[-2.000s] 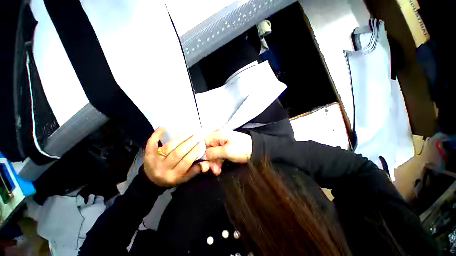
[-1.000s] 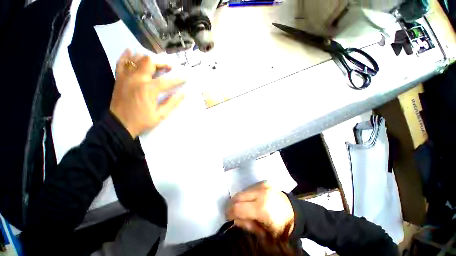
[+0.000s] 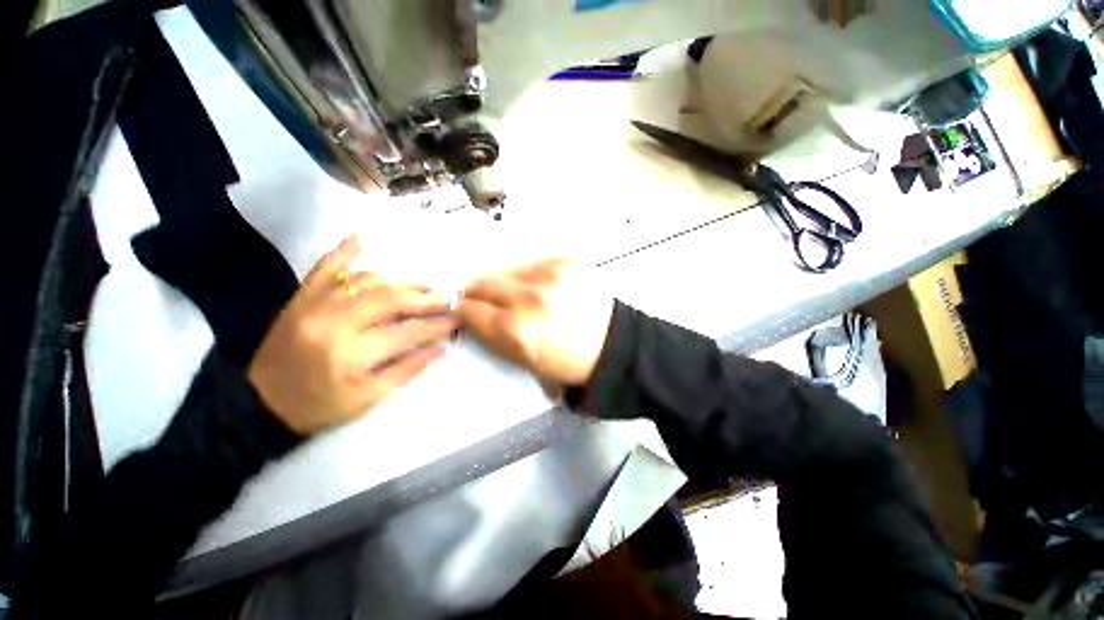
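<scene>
Pale fabric panels with a black fabric band lie on the table left of and below the needle area. My left hand, with a ring, lies fairly flat on the pale fabric, fingers pointing right. My right hand is beside it, its fingertips meeting the left fingertips and pinching the pale fabric's edge. Both hands are just below the presser foot area of the sewing machine. Loose pale fabric hangs over the table's front edge.
Black shears lie right of the needle. A blue-purple stick is behind the needle. The grey speckled table edge runs across the front. Pale cut pieces and a cardboard box are low at right. Dark cloth is at far left.
My right hand has come up from the panel below the table edge to meet my left hand near the needle. My left hand is lower in the picture. The view has shifted.
</scene>
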